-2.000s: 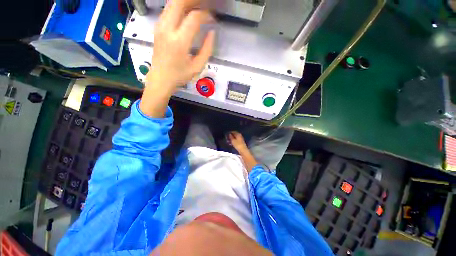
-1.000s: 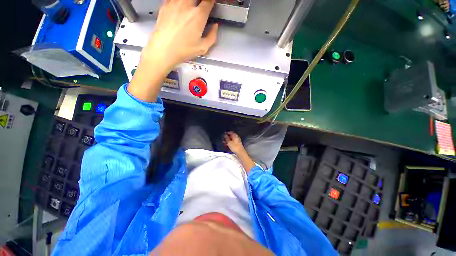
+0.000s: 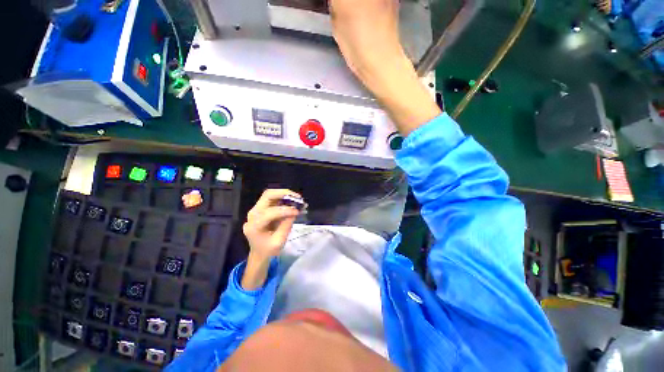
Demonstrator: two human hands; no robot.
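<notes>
My left hand [image 3: 268, 224] is in front of my lap, pinching a small dark unit [image 3: 294, 202] with a pale edge between thumb and fingers. My right hand [image 3: 366, 33] reaches over the white-grey press [image 3: 306, 73] to the metal fixture [image 3: 300, 19]; its fingers are cut off by the top edge, so its hold is hidden. The black compartment tray [image 3: 149, 231] on the left holds lit units along its far row, an orange-lit unit [image 3: 191, 198] below them, and several dark and silver-white units.
The press front has a green button [image 3: 220, 115], a red mushroom button [image 3: 311, 133] and two small displays. A blue control box [image 3: 98, 69] stands left. A yellowish hose [image 3: 502, 54] runs right of the press. My right sleeve mostly covers the right tray [image 3: 535, 251]. An open box [image 3: 593, 263] is far right.
My left hand has left the press and now holds a unit near my lap. My right hand has moved from my lap up to the fixture. The left tray is less covered, the right tray more.
</notes>
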